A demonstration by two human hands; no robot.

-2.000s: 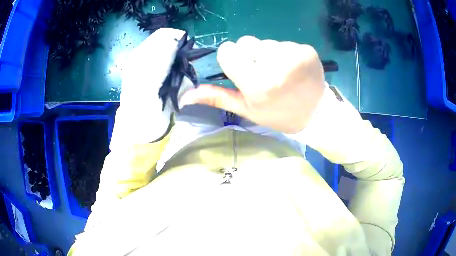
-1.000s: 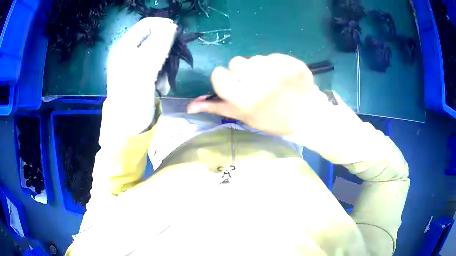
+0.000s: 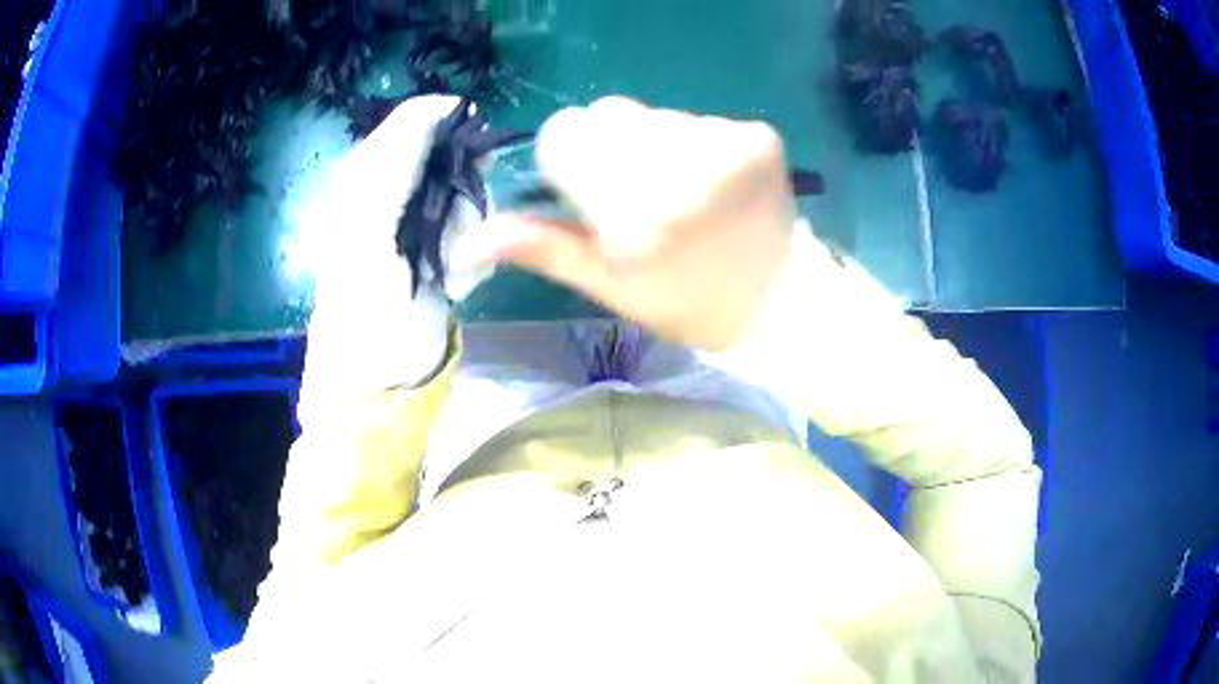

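Observation:
My left hand, in a white glove, holds a black spiky part above the front edge of the green mat. Its spikes point up, down and to the right. My right hand, bare and partly blurred, is closed around a slim black knife. The handle end sticks out on the right of the fist. The knife's front end is blurred near the spiky part; I cannot tell if it touches. My right thumb reaches close to the part's lower right side.
A heap of black spiky parts covers the mat's left side. Several separate spiky parts lie at the right. Blue bins flank the green mat. More bins with black contents stand at lower left.
Since one second ago, the left hand has turned and moved down and right, showing more of the part. The right hand has moved up and left towards it.

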